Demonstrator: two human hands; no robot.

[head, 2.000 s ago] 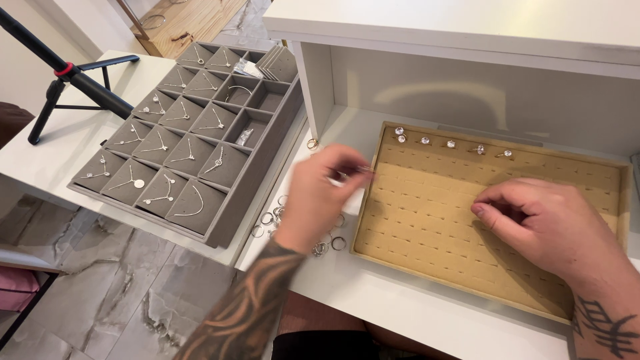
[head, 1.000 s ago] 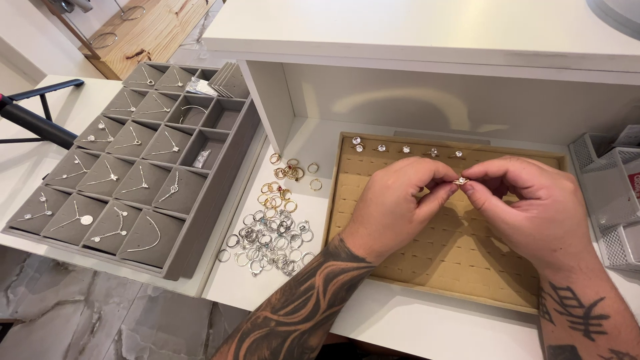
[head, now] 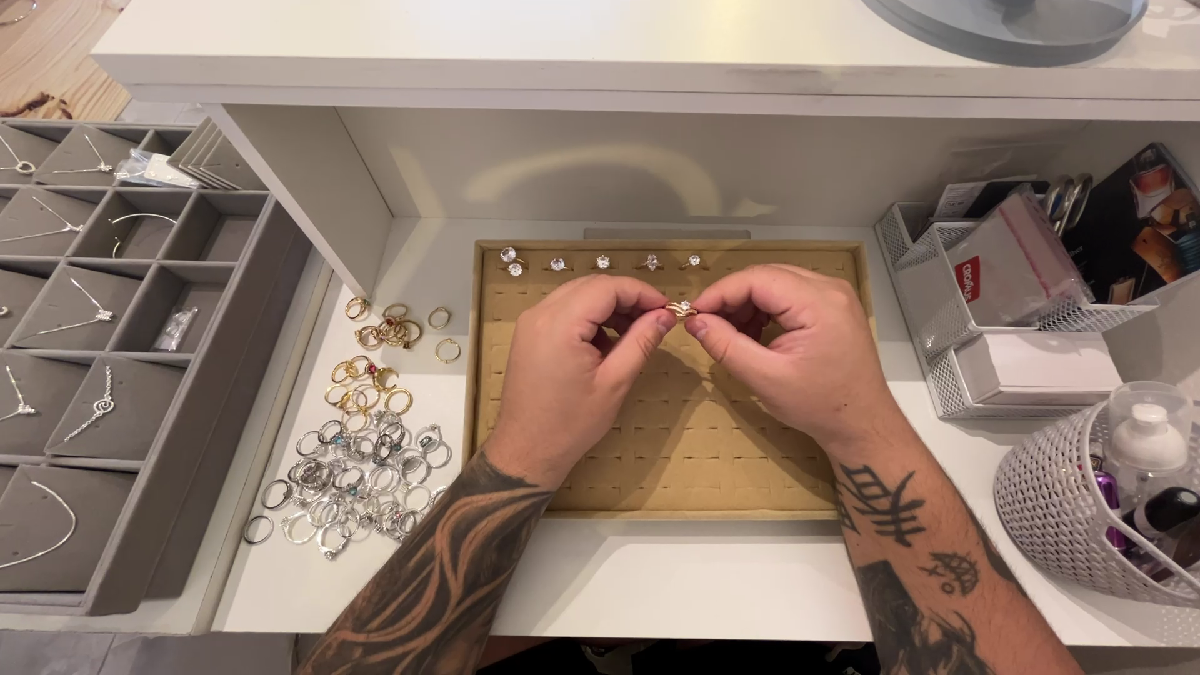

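Between the fingertips of both hands is a gold-coloured ring with a clear stone (head: pixel 682 307), held above a tan slotted ring tray (head: pixel 675 469). My left hand (head: pixel 586 361) pinches its left side between thumb and forefinger; my right hand (head: pixel 783 347) pinches its right side the same way. Along the tray's back row stand several stone-set rings (head: pixel 603 262), two of them close together at the left corner. Left of the tray lie loose gold-coloured rings (head: pixel 398 330), with a heap of silver-coloured rings (head: pixel 356 473) nearer the front edge.
At the left stands a grey compartment tray with necklaces (head: pixel 211 375). A white shelf (head: pixel 600 80) overhangs the back. On the right are a white mesh organizer (head: pixel 952 291) with packets and papers, and a white woven basket (head: pixel 1041 516) holding bottles.
My left hand, near the loose rings two seconds ago, has moved right to meet my right hand. Both hands hold the ring now, as one second ago. The view has shifted right.
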